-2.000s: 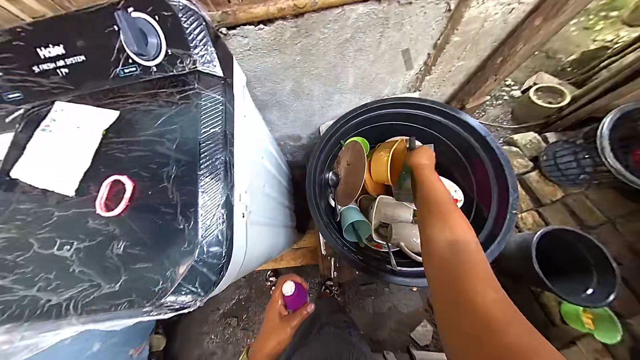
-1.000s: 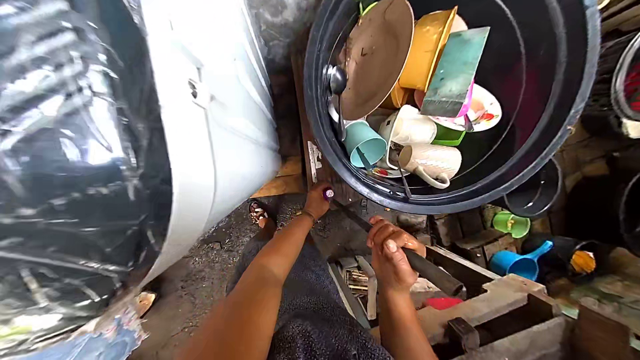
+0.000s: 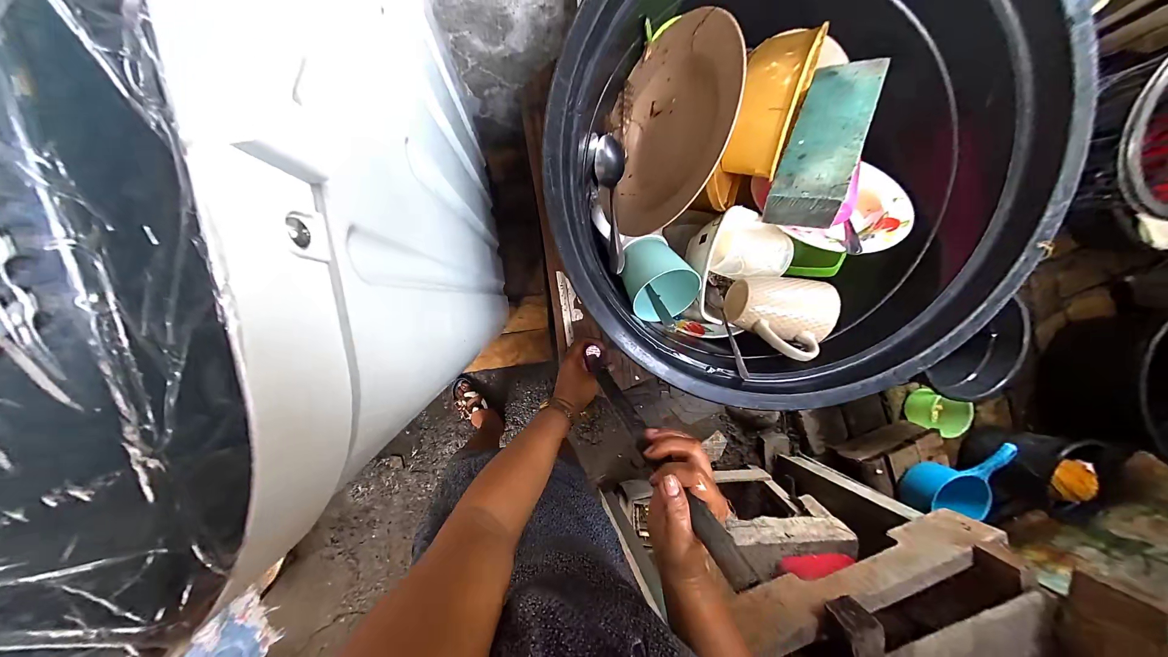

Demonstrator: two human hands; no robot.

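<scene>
My left hand [image 3: 577, 379] is closed around a small purple bottle [image 3: 593, 352], whose top shows above the fist beside the tub. My right hand [image 3: 686, 474] grips a long dark tool [image 3: 730, 549] with a thicker lower end; its narrow end meets the bottle top. Above both hands is a large black tub [image 3: 794, 394]. It holds a brown plate [image 3: 680, 123], a yellow container [image 3: 771, 100], a green rectangular block [image 3: 829, 141], a light-blue cup [image 3: 664, 278], a cream mug [image 3: 789, 306], a metal spoon [image 3: 609, 162] and several other dishes.
A white washing machine [image 3: 401, 274] with a plastic-wrapped top fills the left side. Wooden framing [image 3: 876, 584] stands at lower right. A blue dipper [image 3: 949, 484], a green cup [image 3: 940, 412] and a black bucket [image 3: 990, 351] are beyond it. One foot [image 3: 468, 397] shows below.
My right hand has left the tub's inside and now holds the dark tool against the bottle in my left hand. The view has shifted closer to the tub.
</scene>
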